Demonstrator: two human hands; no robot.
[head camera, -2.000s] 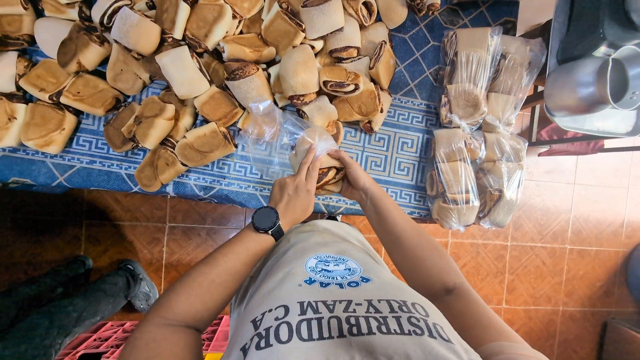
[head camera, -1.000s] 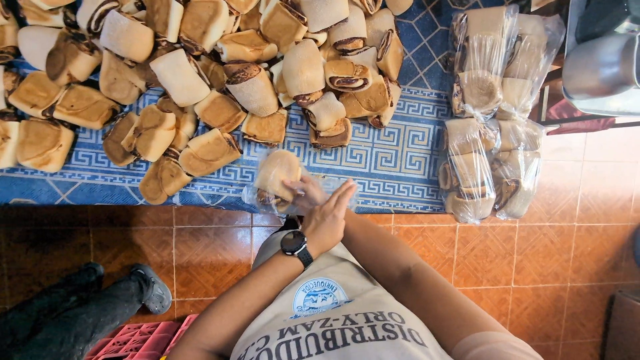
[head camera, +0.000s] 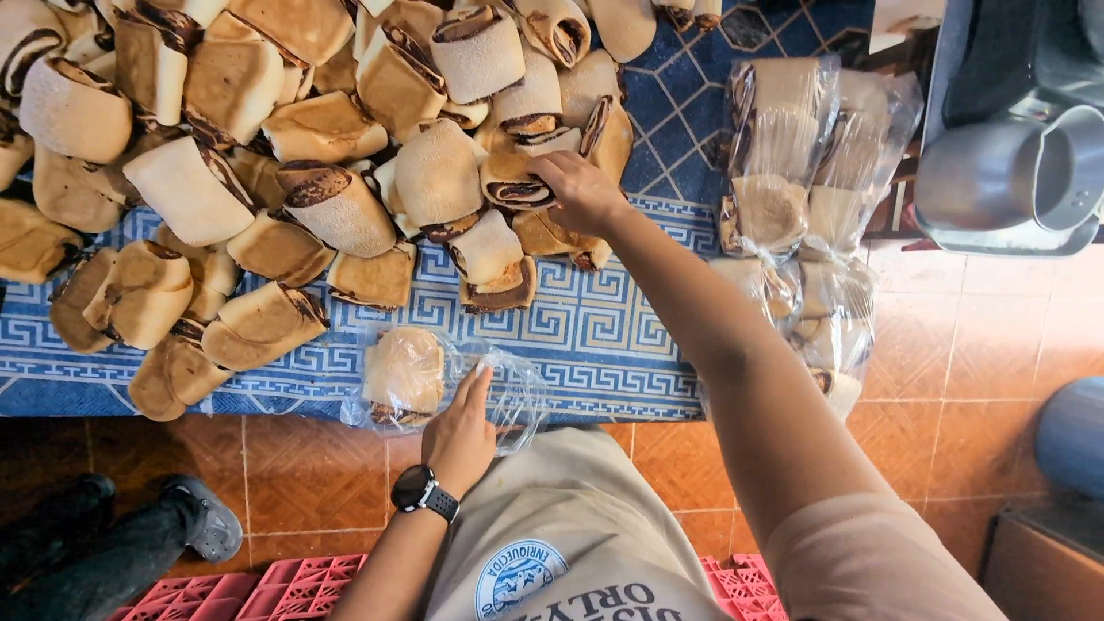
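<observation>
At the near edge of the table, my left hand, below a wristwatch, rests on the mouth of a clear plastic bag. One filled bread roll lies inside that bag, to the left of the fingers. My right arm reaches out over the table, and my right hand has its fingers on a filled roll at the right side of a large heap of rolls. Dark filling shows at the cut ends of many of them. The undersides of both hands are hidden.
Filled bags of rolls lie at the table's right end. Beyond them, a metal pot stands on a tray. A blue patterned tablecloth covers the table. Pink plastic crates and another person's shoe are below.
My hands, together at the bag before, are now apart. My right hand has moved out to the heap, while my left hand stays at the bag with the roll inside.
</observation>
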